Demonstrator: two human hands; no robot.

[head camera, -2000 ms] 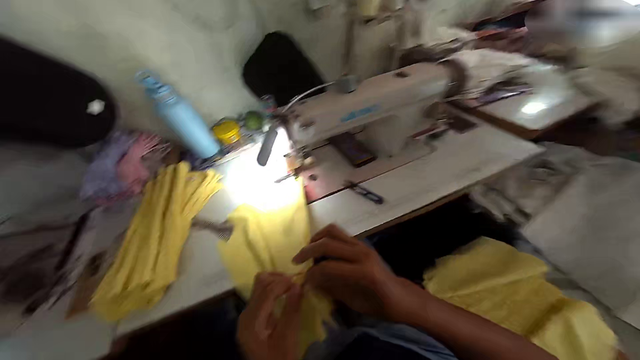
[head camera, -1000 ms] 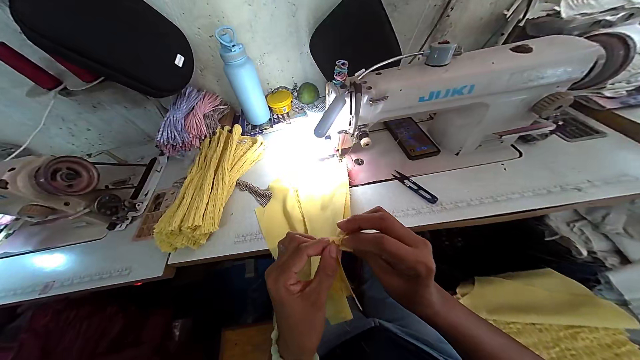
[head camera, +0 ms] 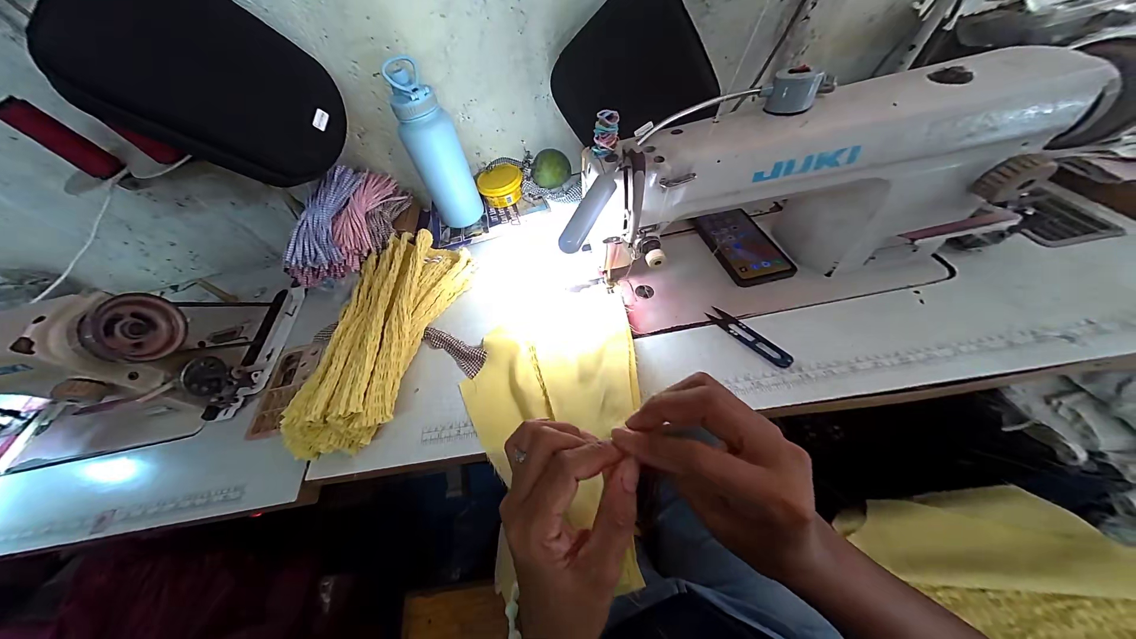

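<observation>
My left hand (head camera: 568, 506) and my right hand (head camera: 732, 453) meet at the fingertips over a strip of yellow fabric (head camera: 577, 382). Each pinches something small between thumb and forefinger; the fingers hide what it is, perhaps the fabric's edge or a thread. The fabric runs from under the needle area of a white Juki sewing machine (head camera: 799, 169), over the table edge, towards my lap. Thread snips (head camera: 753, 339) lie on the table right of the fabric. A bundle of gathered yellow strips (head camera: 377, 355) lies to its left.
A blue bottle (head camera: 437, 155), a yellow tub (head camera: 500, 185) and a green round fruit (head camera: 551, 169) stand behind. A smartphone (head camera: 744, 247) lies under the machine arm. Purple and pink bundled cords (head camera: 342, 222) and a second sewing machine (head camera: 133, 337) are at left. More yellow fabric (head camera: 994, 541) lies lower right.
The view has shifted and steadied since the earliest frame. My hands stay together at the yellow fabric; my fingertips have changed their pinch slightly.
</observation>
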